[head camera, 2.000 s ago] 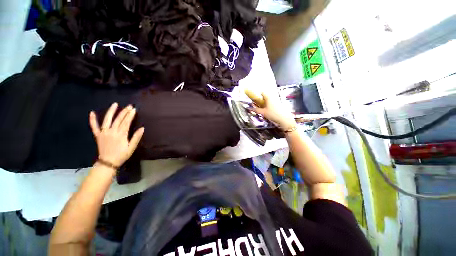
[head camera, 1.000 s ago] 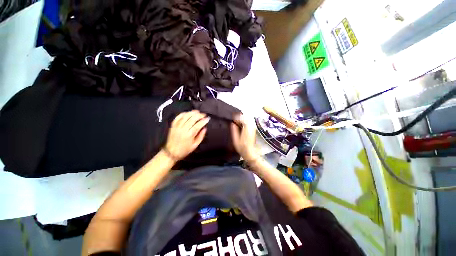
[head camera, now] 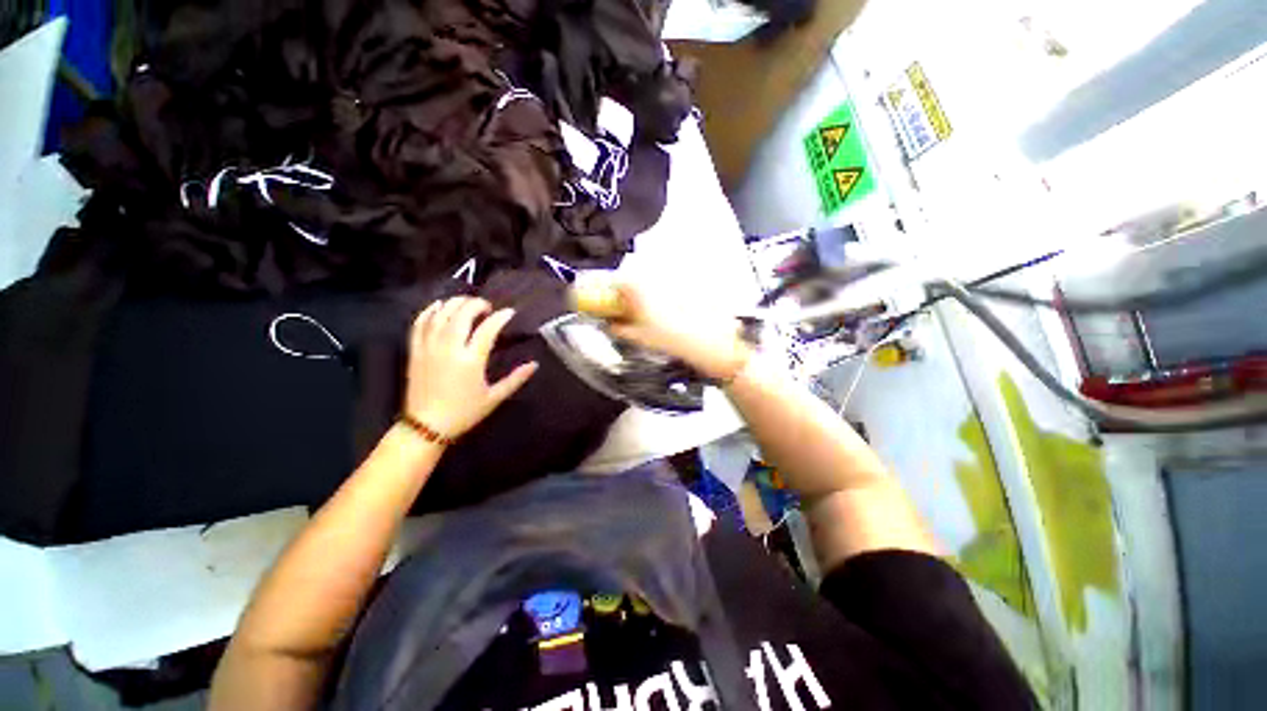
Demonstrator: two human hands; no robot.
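Note:
The dark brown garment (head camera: 535, 417) lies over the right end of the black padded board (head camera: 209, 417). My left hand (head camera: 456, 364) lies on the garment with its fingers spread and holds nothing. My right hand (head camera: 664, 331) is closed around the pale wooden handle of the steam iron (head camera: 611, 364). The iron's silver body is at the garment's right part, its tip pointing up and left. Its underside is hidden. A white cord loop (head camera: 306, 336) lies on the board left of my left hand.
A crumpled pile of brown garments (head camera: 361, 125) with white cords and white tags (head camera: 598, 136) lies behind the board. A grey hose (head camera: 1021, 350) runs off to the right. The white table (head camera: 702, 208) ends near a wall with a green warning sign (head camera: 839, 160).
Both hands were on the garment a second ago. My right hand has since taken hold of the iron and brought it left onto the garment. My left hand has moved left and lies spread.

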